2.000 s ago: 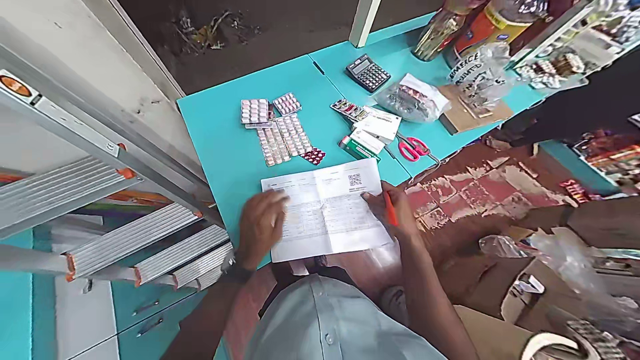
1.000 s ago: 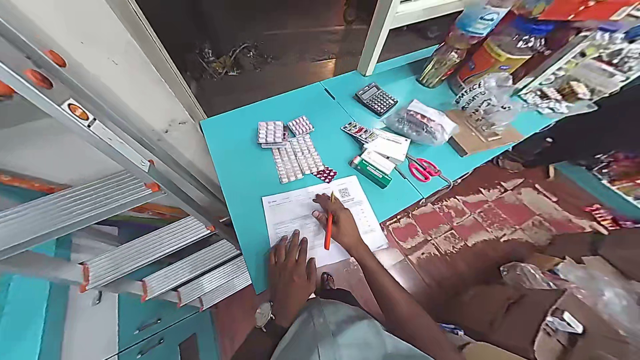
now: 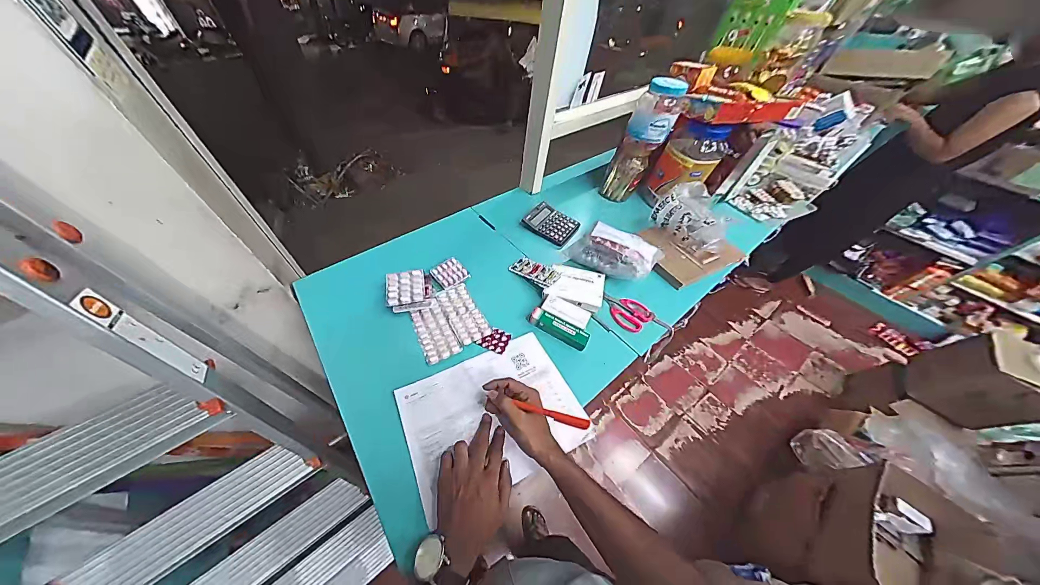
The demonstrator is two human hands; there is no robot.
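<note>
My right hand [image 3: 520, 416] grips a red pen [image 3: 554, 414], its writing end over a printed paper sheet [image 3: 443, 406] on the turquoise counter. My left hand [image 3: 474, 479] lies on the sheet's lower part, fingers slightly spread, with nothing held. Beyond the sheet are several blister packs of pale tablets [image 3: 439, 325] and a dark red blister pack [image 3: 494, 340]. To their right sit white medicine boxes [image 3: 575, 287], a green and white box [image 3: 561, 327] and scissors with pink-red handles [image 3: 630, 314].
Farther back are a calculator [image 3: 551, 223], a plastic-wrapped pack [image 3: 615, 250], a flat cardboard piece [image 3: 691, 258] and large jars [image 3: 646, 138]. A metal ladder [image 3: 162, 349] stands at left. Open cardboard boxes [image 3: 829, 512] lie at lower right. A person [image 3: 934, 138] stands at far right.
Two seconds ago my right hand was at the sheet's right edge; it has moved in over the sheet with the pen. My left hand has settled on the lower sheet. The view has shifted.
</note>
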